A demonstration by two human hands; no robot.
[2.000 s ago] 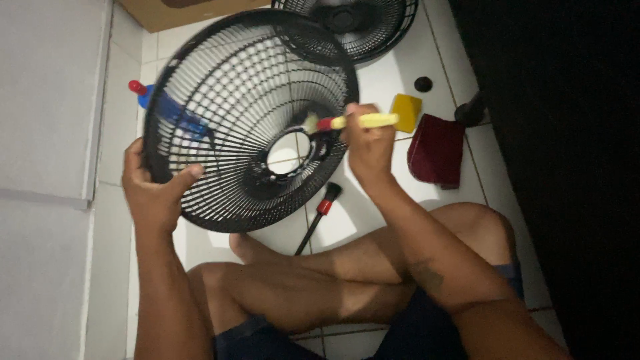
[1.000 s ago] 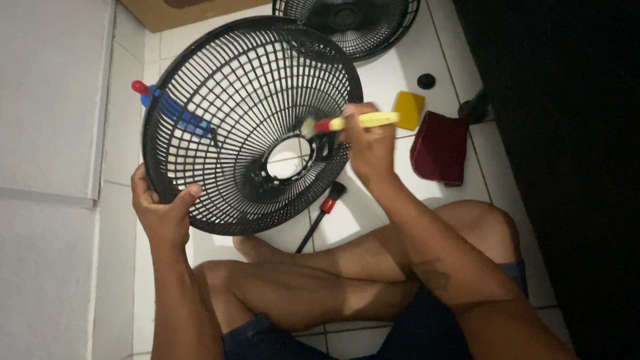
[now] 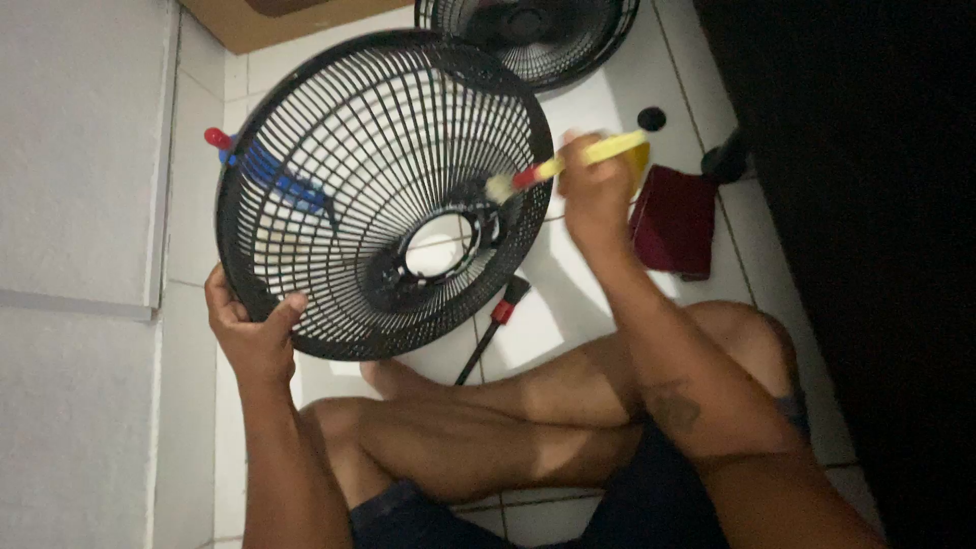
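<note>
My left hand (image 3: 255,328) grips the lower left rim of a black plastic fan grille (image 3: 347,252), thumb inside and fingers behind, holding it tilted above the floor. In my right hand (image 3: 598,187) is a paintbrush (image 3: 610,149) with a yellow handle and a red band. Its pale bristles are over the grille's inner right side, near the round center opening; whether they touch it cannot be told. A blue tool with a red tip (image 3: 217,138) shows partly through the grille's mesh. Below the grille, a black brush with a red band (image 3: 502,311) lies on the tiles.
Another black fan grille (image 3: 526,69) lies at the top, beside a cardboard box (image 3: 305,30). To the right are a small black round cap (image 3: 652,118), a yellow piece (image 3: 640,160) partly behind my right hand, a dark red cloth (image 3: 675,221) and a dark object (image 3: 724,160). My crossed legs are below.
The brush in my right hand has tilted, its handle end now higher, and has moved slightly away from the center opening. My left hand keeps its hold on the grille's rim.
</note>
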